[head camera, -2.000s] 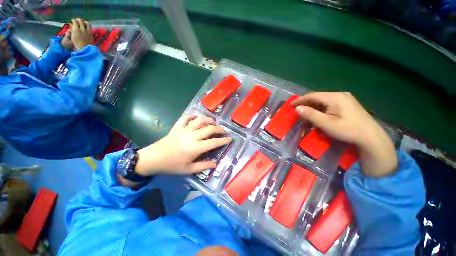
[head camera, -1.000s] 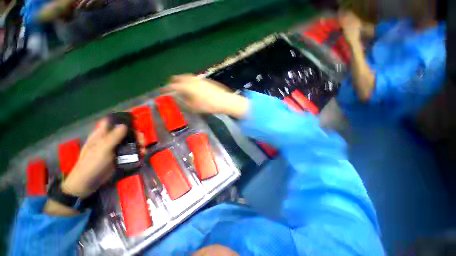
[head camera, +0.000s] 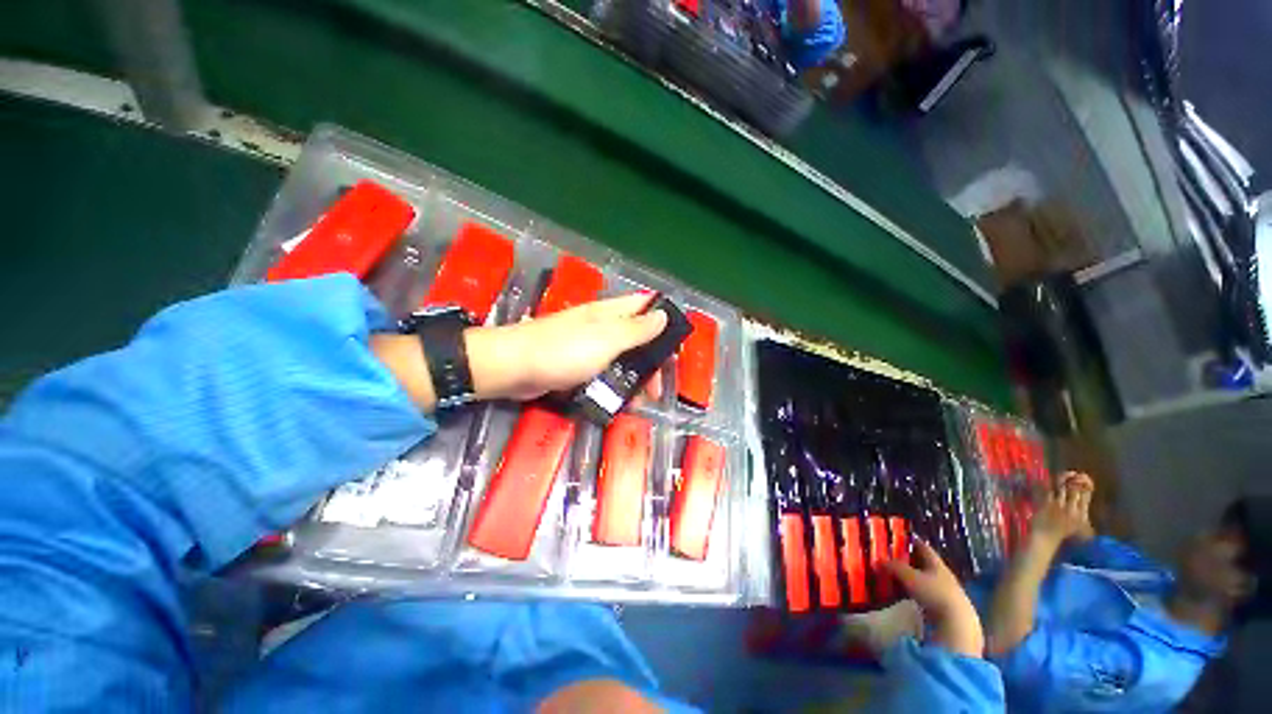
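My left hand (head camera: 572, 349) holds a black phone (head camera: 635, 366) with a small white label, above the clear tray (head camera: 328, 558). Several pockets of this tray hold phones with red covers (head camera: 520, 481); my left forearm hides part of the tray. My right hand (head camera: 944, 597) is at the black cover tray (head camera: 851, 419), its fingertips at the rightmost of several red covers (head camera: 826, 561) in the slots. Whether the fingers grip that cover cannot be told.
A coworker in a blue smock (head camera: 1088, 614) is at the right, hands over another tray of red pieces (head camera: 1007, 453). The green conveyor belt (head camera: 586, 154) runs behind the trays. More trays (head camera: 712, 56) and a blue sleeve show at the top.
The view has swung right. My left hand lifted a black phone from the clear tray and still holds it. My right hand moved from the clear tray to the red covers in the black tray.
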